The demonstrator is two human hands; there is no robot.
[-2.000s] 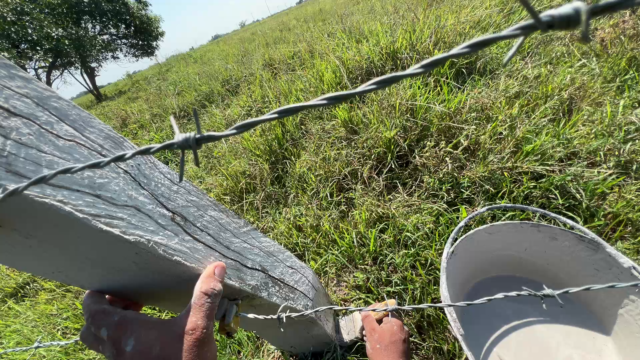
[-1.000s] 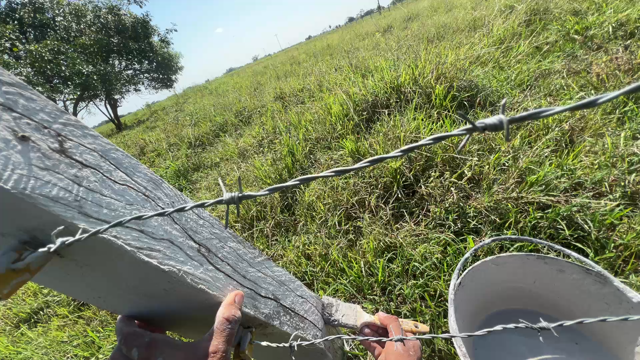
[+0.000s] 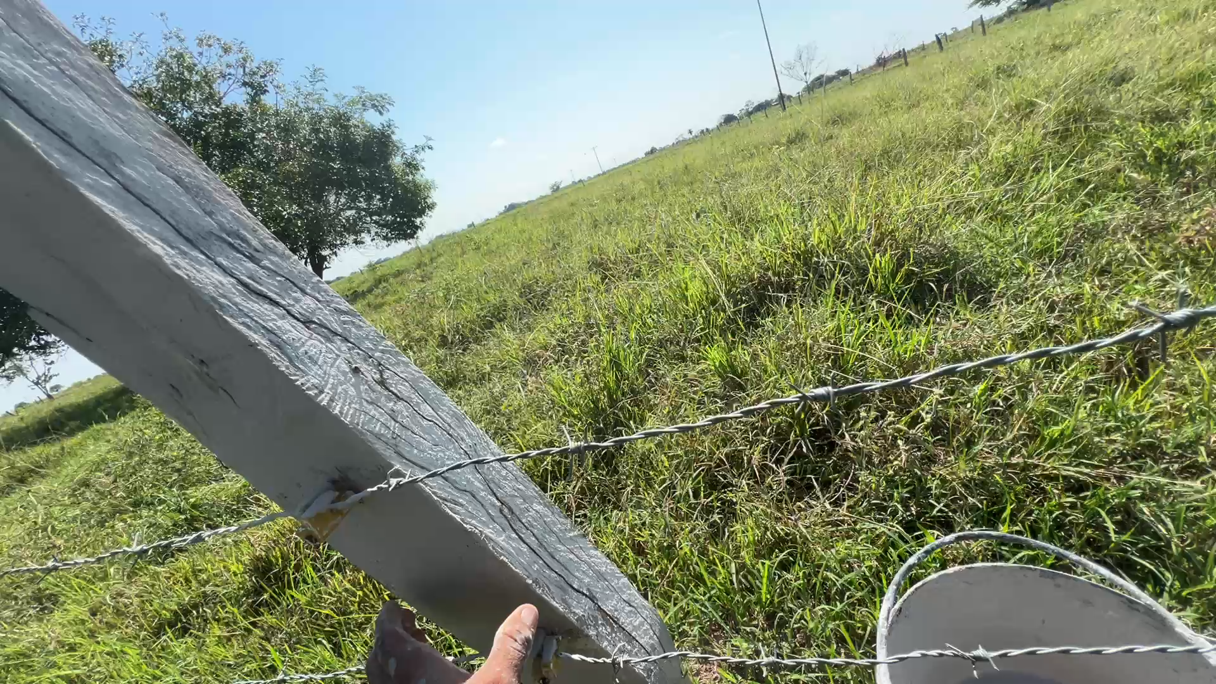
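A wooden fence post (image 3: 313,351), coated in whitish paint and cracked along its grain, slants across the left side. My left hand (image 3: 451,655) shows at the bottom edge, its thumb against the lower part of the post, beside the lowest wire. What its hidden fingers do cannot be seen. My right hand and the paintbrush are out of view. A paint-smeared bucket (image 3: 1035,617) with a raised handle stands at the lower right, partly cut off by the frame.
A barbed wire strand (image 3: 712,420) crosses the post at mid-height, with a yellowish patch at their crossing. A lower barbed wire (image 3: 788,660) passes in front of the bucket. Grass (image 3: 760,313) surrounds the post, with a tree (image 3: 294,161) behind it.
The view has tilted upward, showing more sky and post. My right hand, which held a paintbrush against the lower post one second ago, has gone out of view. My left hand still shows beside the post.
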